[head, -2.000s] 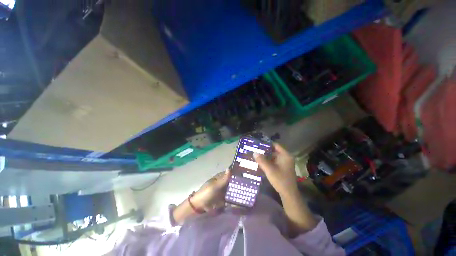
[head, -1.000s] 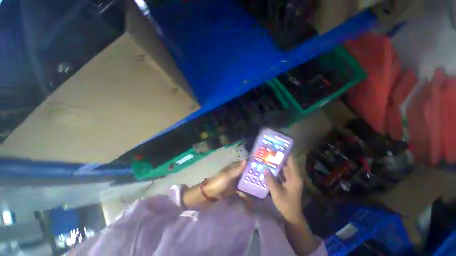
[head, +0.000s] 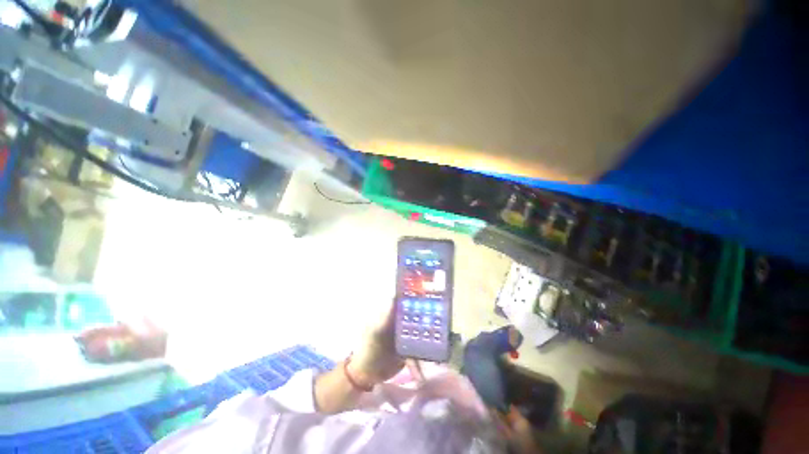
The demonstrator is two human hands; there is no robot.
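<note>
A lit smartphone (head: 424, 300) stands upright in the middle of the view, its screen showing rows of round icons and an orange picture. My left hand (head: 380, 353), with a red band at the wrist, grips its lower left side. What looks like part of my right hand (head: 519, 429) is low and blurred near my clothing, off the phone; its fingers cannot be made out.
A large brown carton (head: 497, 80) rests on the blue rack above. Green crates (head: 426, 215) with dark fixtures are below it. A metal fixture (head: 532, 297) lies on the pale floor. A blue slatted crate (head: 266, 372) is lower left, grey machinery (head: 98, 106) upper left.
The view has swung left, bringing the bright floor and blue crate into view. My right hand has come off the phone and moved down; my left hand still holds it.
</note>
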